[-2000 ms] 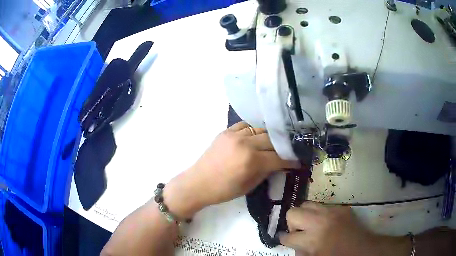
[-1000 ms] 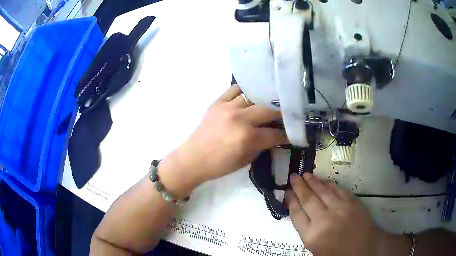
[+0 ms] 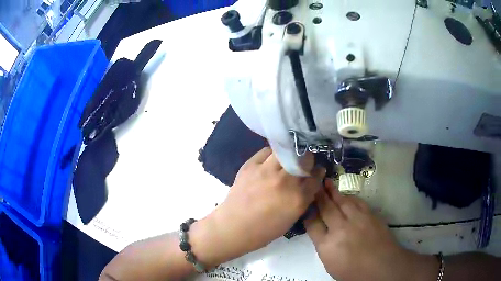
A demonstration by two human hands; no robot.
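A black fabric body panel [image 3: 233, 145] lies flat left of the needle, its near edge under my left hand [image 3: 269, 200]. My left hand holds the black work close to the presser foot [image 3: 321, 149], fingertips partly behind the white upright guard [image 3: 274, 110]. My right hand [image 3: 357, 233] is against the left hand, its fingertips gripping the same work just below the needle area. A small dark end of the work [image 3: 296, 229] shows between the hands. The zipper teeth and the exact finger contact are hidden.
The white sewing machine head [image 3: 428, 104] stands over the work, with cream knobs [image 3: 351, 122]. Stacked black pieces [image 3: 453, 175] and a purple-blue stick [image 3: 485, 214] lie right. Black zipper pieces [image 3: 112, 96] lie left beside a blue bin [image 3: 46, 126].
The black panel now shows spread out left of the needle, and the looped zipper part below is mostly covered. My right hand has moved up against my left hand. The camera view has shifted.
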